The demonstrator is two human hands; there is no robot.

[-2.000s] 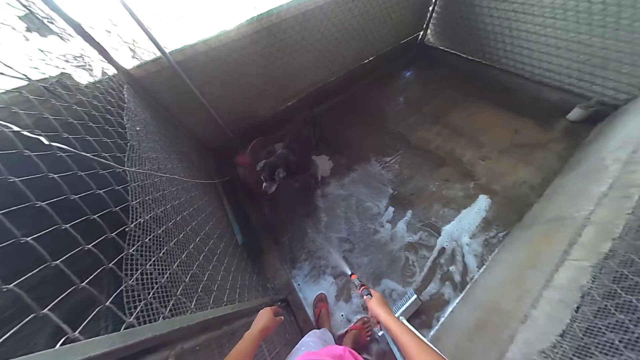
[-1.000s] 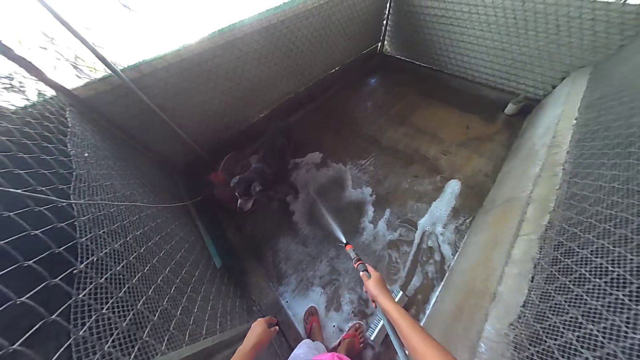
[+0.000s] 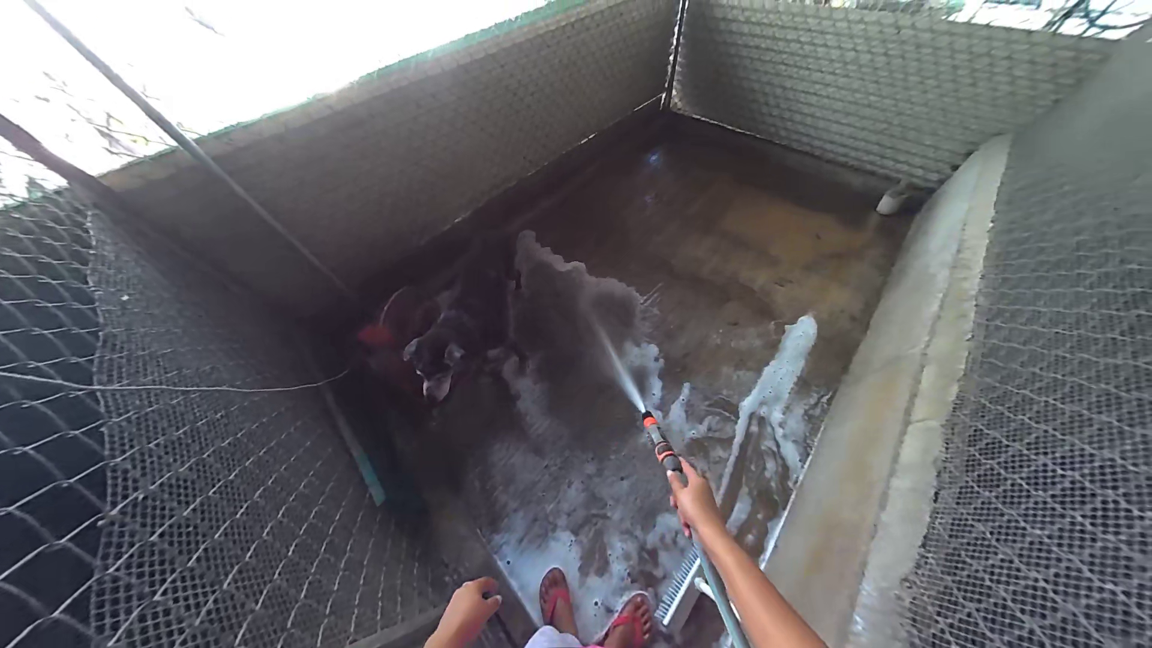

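My right hand (image 3: 695, 498) grips a hose spray nozzle (image 3: 662, 445) with orange rings, joined to a grey-green hose (image 3: 720, 589). A water jet (image 3: 621, 371) leaves its tip and strikes the wet concrete floor, where white foam (image 3: 774, 382) lies in streaks and patches. My left hand (image 3: 468, 608) is low at the centre, partly curled by a small dark part near the pen's front frame; what it holds, if anything, is unclear. A white push broom head with bristles (image 3: 681, 585) lies beside my right foot, under the hose.
A dark dog (image 3: 441, 355) with a pale muzzle stands at the left, near a reddish round object (image 3: 376, 336). Chain-link mesh (image 3: 207, 450) and low walls enclose the pen. A concrete ledge (image 3: 909, 405) runs along the right, a white pipe end (image 3: 893, 198) near its far end.
The water jet has shifted toward the far left part of the floor, and a wider patch of foam shows near the dog. The view has turned somewhat.
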